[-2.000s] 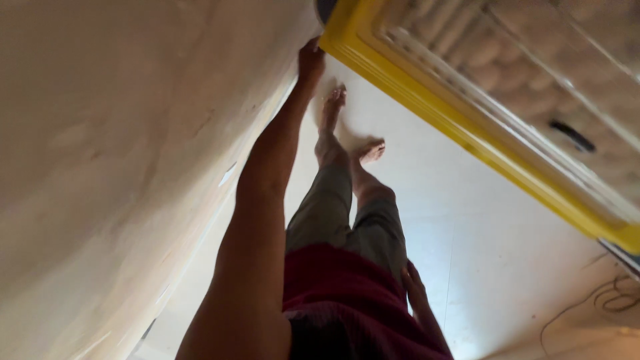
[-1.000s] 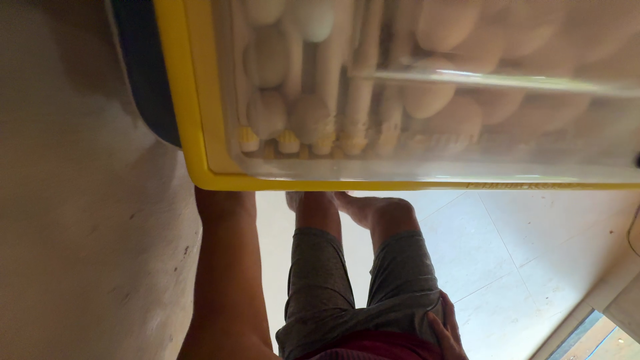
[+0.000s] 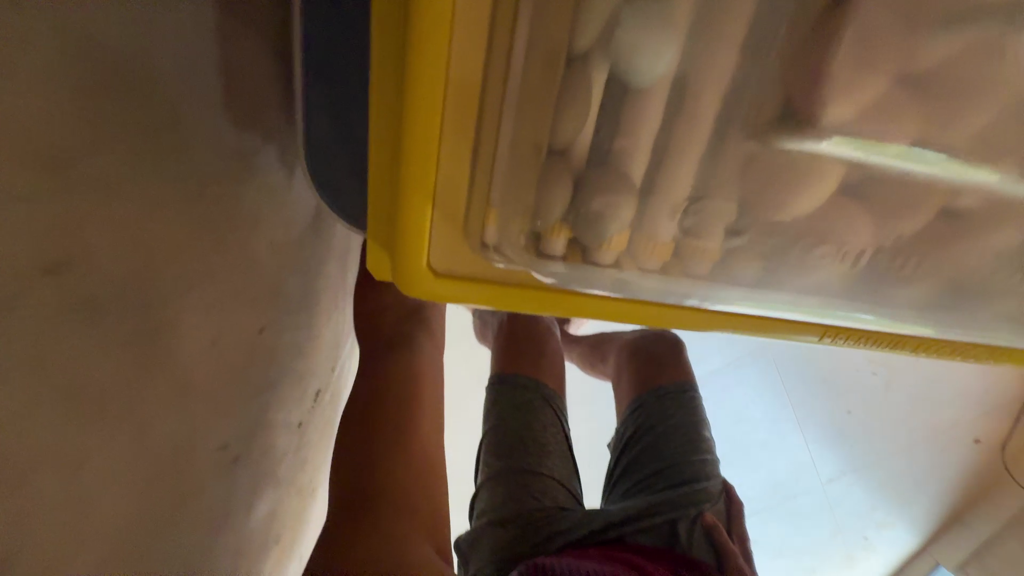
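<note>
A yellow-framed egg incubator [image 3: 560,302] with a clear plastic lid fills the upper right of the head view. Through the lid, pale eggs [image 3: 644,40] show among long rollers [image 3: 680,160] with yellow ends, and more eggs lie to the right, blurred. My left forearm reaches up to the incubator's near left corner and passes out of sight behind it, so my left hand and whatever it touches are hidden. Low in the view, my right hand [image 3: 726,540] is beside my thigh against the grey shorts, partly seen and dim; whether it holds anything is unclear.
A stained, pale wall [image 3: 160,320] runs close along the left side. Beyond the incubator's left edge is a dark rounded panel [image 3: 334,120]. Below are my bare legs and a light tiled floor [image 3: 784,432], with a thin cable [image 3: 1010,448] at the far right.
My left hand, seen two seconds ago at the incubator's yellow corner, is now hidden behind it. The view has shifted strongly, and the incubator covers much more of it.
</note>
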